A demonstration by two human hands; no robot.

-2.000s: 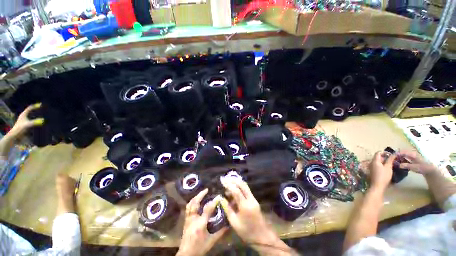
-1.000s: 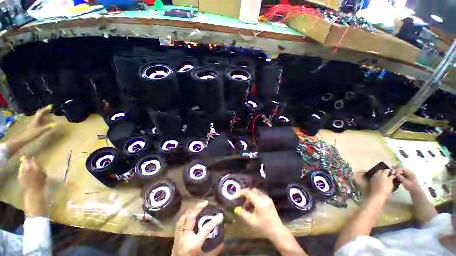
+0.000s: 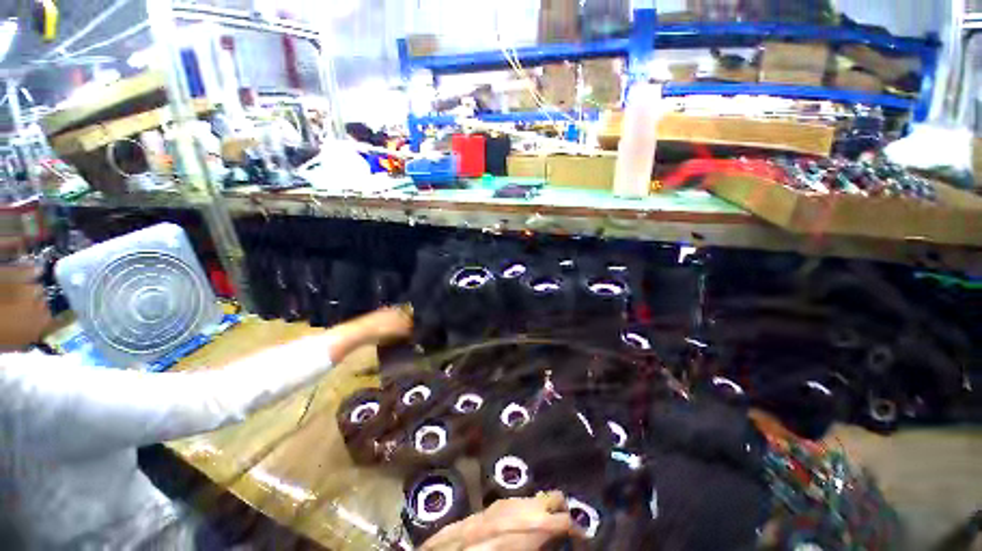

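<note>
Black speaker housings with white-silver rings stand in rows on the bench; one front housing (image 3: 434,500) stands at the lower middle. My left hand (image 3: 511,524), cut off by the bottom edge, lies low with its fingers pointing right. Its fingertips are beside or on the ringed end of another housing (image 3: 583,519); blur hides whether they grip it. A yellow cover shows near the fingertips. My right hand is not in view.
A neighbour's sleeved arm (image 3: 237,387) reaches across the bench from the left. A white round-grilled fan (image 3: 151,296) stands behind it. Tangled wired boards (image 3: 824,490) lie at the lower right. A carton (image 3: 802,210) sits on the shelf above.
The view has swung up and left, showing the fan and blue racking. The bench things sit lower and further right. My right hand has left the picture; the housing in my left hand no longer shows.
</note>
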